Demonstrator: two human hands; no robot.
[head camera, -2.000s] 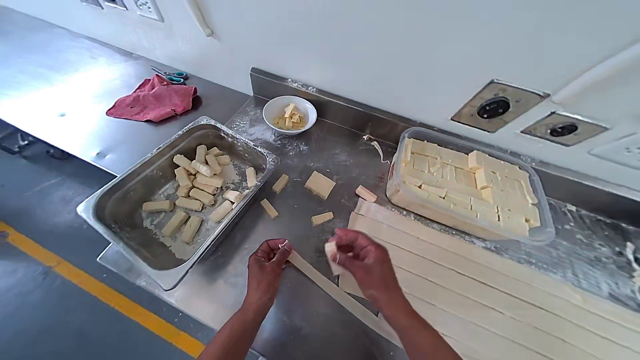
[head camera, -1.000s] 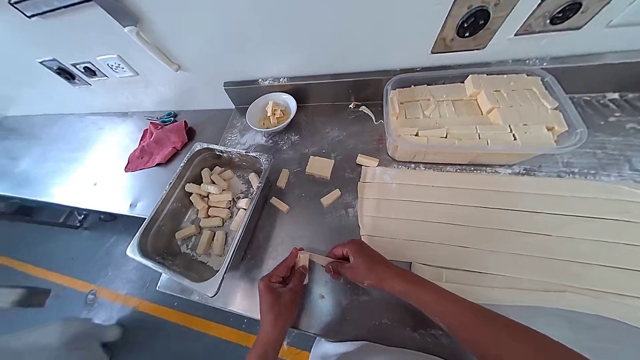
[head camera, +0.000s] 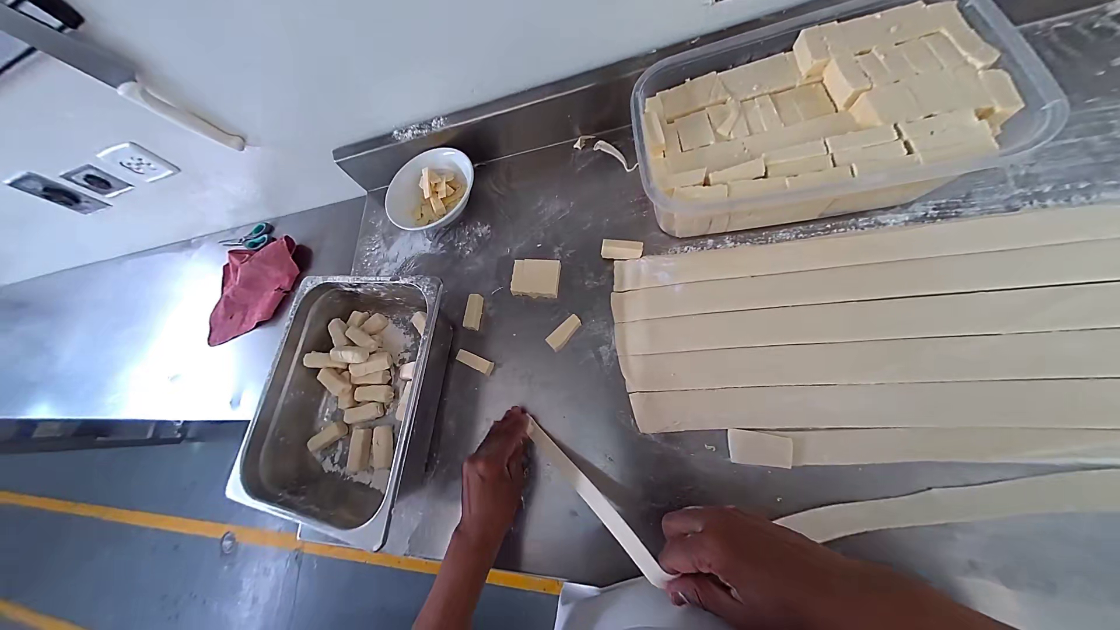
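Between my two hands a narrow dough strip (head camera: 595, 503) is stretched at a slant over the steel counter. My left hand (head camera: 499, 477) grips its upper end; whether a cheese stick is inside is hidden. My right hand (head camera: 722, 560) pinches the strip near the counter's front edge, and more dough (head camera: 945, 506) runs on to the right behind it. Flat parallel dough strips (head camera: 840, 357) lie at the right. Cut cheese-like sticks (head camera: 563, 332) and a square block (head camera: 535, 278) lie above my left hand. Wrapped dough pieces (head camera: 359, 413) lie in the steel pan at the left.
The deep steel pan (head camera: 262, 420) stands left of my left hand. A clear plastic tub (head camera: 1041, 114) of pale blocks stands at the back right, a white bowl (head camera: 402, 197) of scraps at the back. A red cloth (head camera: 254, 289) and scissors (head camera: 254, 236) lie on the far left counter.
My hands were close together one second ago and are now far apart, with the dough strip drawn out between them. The view has shifted closer to the counter.
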